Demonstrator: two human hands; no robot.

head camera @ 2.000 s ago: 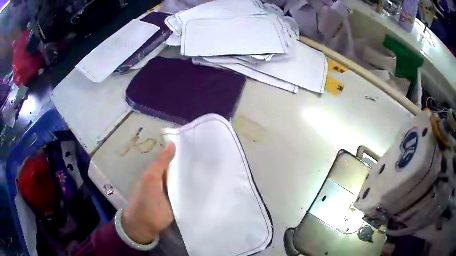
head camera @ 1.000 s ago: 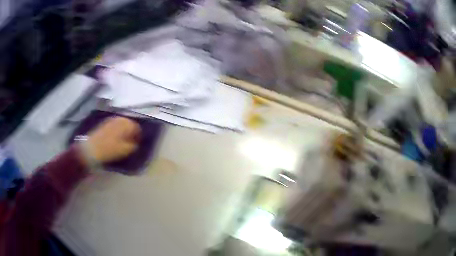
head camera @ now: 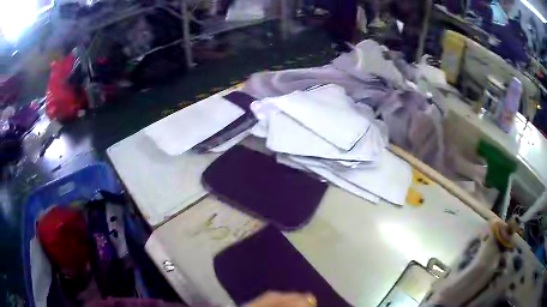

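A dark purple panel [head camera: 270,267] with rounded corners lies near the table's front, cut off by the bottom edge of the picture. My left hand [head camera: 283,300] shows only as a strip at the bottom edge, over this panel; its fingers and grip are hidden. My right hand is not in view. A purple stack [head camera: 264,186] lies just beyond the panel. Behind it is a loose, fanned white pile [head camera: 327,129]. A white piece [head camera: 195,123] lies on purple ones at the far left.
The sewing machine head [head camera: 474,264] stands at the lower right, beside its steel bed plate [head camera: 408,285]. A grey-lilac cloth heap [head camera: 414,117] lies beyond the pile. A blue basket [head camera: 36,210] with a red bundle is on the left, below the table [head camera: 135,180].
The white panel seen in front is gone from there, and a purple panel now lies there. My left hand has moved from the purple stack to the bottom edge. The view has shifted.
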